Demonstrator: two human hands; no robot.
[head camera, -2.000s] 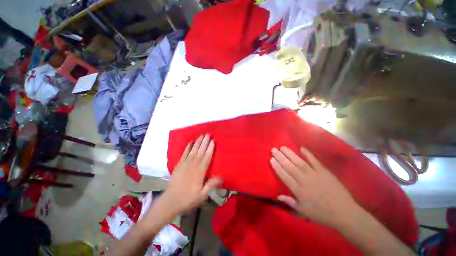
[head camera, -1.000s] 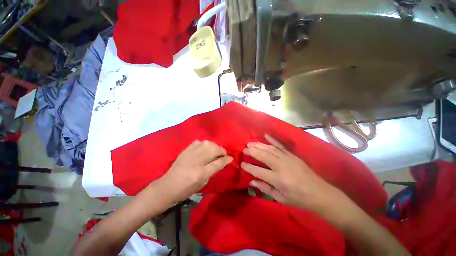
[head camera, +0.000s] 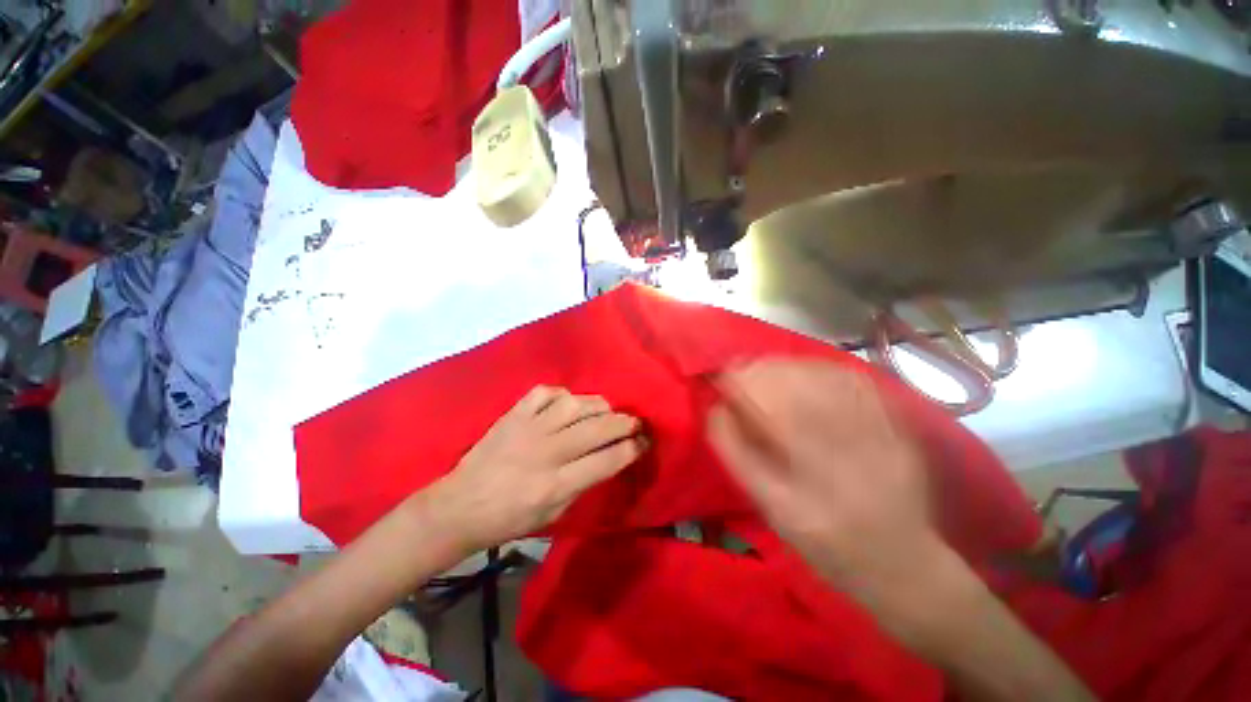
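A red fabric panel (head camera: 453, 412) lies across the front of the white sewing table, its top corner just below the needle area (head camera: 652, 250). My left hand (head camera: 542, 460) rests on the panel's middle, fingers curled, pinching a small fold of the cloth. My right hand (head camera: 809, 446) is over the panel to the right and blurred; its fingertips are near the cloth, and whether they hold it cannot be told. More red cloth (head camera: 645, 617) hangs below the table edge.
The sewing machine head (head camera: 933, 124) fills the upper right, with a cream lamp (head camera: 513, 158) at its left. Orange-handled scissors (head camera: 947, 364) lie on the machine bed. A red pile (head camera: 398, 96) is at the far left, grey-blue cloth (head camera: 192, 329) beside the table, a phone (head camera: 1225, 329) at right.
The view has shifted closer to the machine. My hands went from flat on the panel to the middle, where the cloth bunched. My right hand has since lifted or moved slightly, blurring.
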